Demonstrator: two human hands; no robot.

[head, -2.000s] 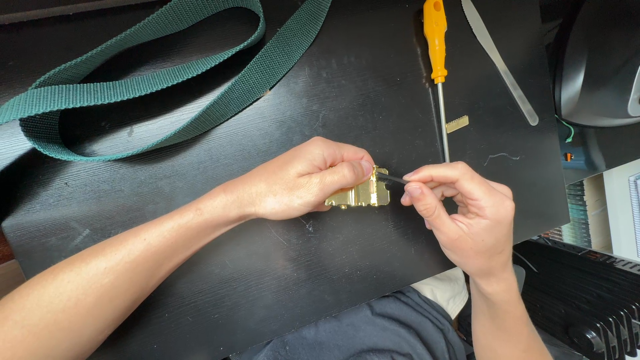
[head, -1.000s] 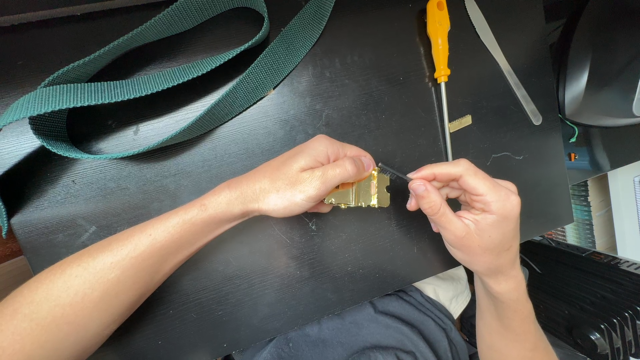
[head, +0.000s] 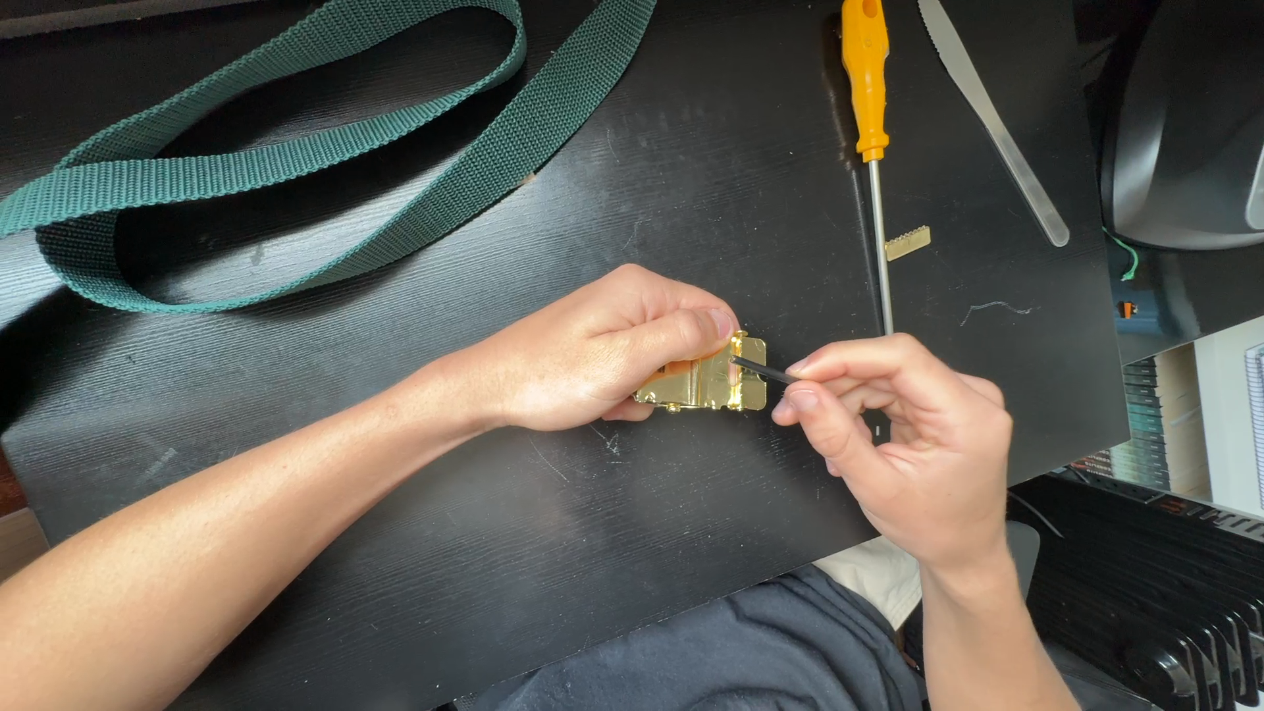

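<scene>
My left hand (head: 622, 351) grips a gold-coloured metal belt buckle (head: 703, 383) between thumb and fingers, covering its upper left part. In my right hand (head: 899, 434), a thin black rod (head: 762, 370) is pinched between thumb and forefinger. The rod's tip lies over or against the buckle's right part; whether it touches cannot be told. Beyond my right hand, a small gold toothed metal strip (head: 908, 243) rests beside the shaft of a screwdriver with a yellow handle (head: 866, 84).
Green webbing (head: 395, 237) lies looped at the upper left of the black table (head: 474, 553). A serrated table knife (head: 997, 128) is at the upper right. Past the table's right edge stand a black ribbed object (head: 1136, 592) and a spiral-bound item (head: 1229, 395).
The black rod's tip has come back onto the buckle, after standing off its upper right edge one second ago. My left hand has kept its hold on the buckle.
</scene>
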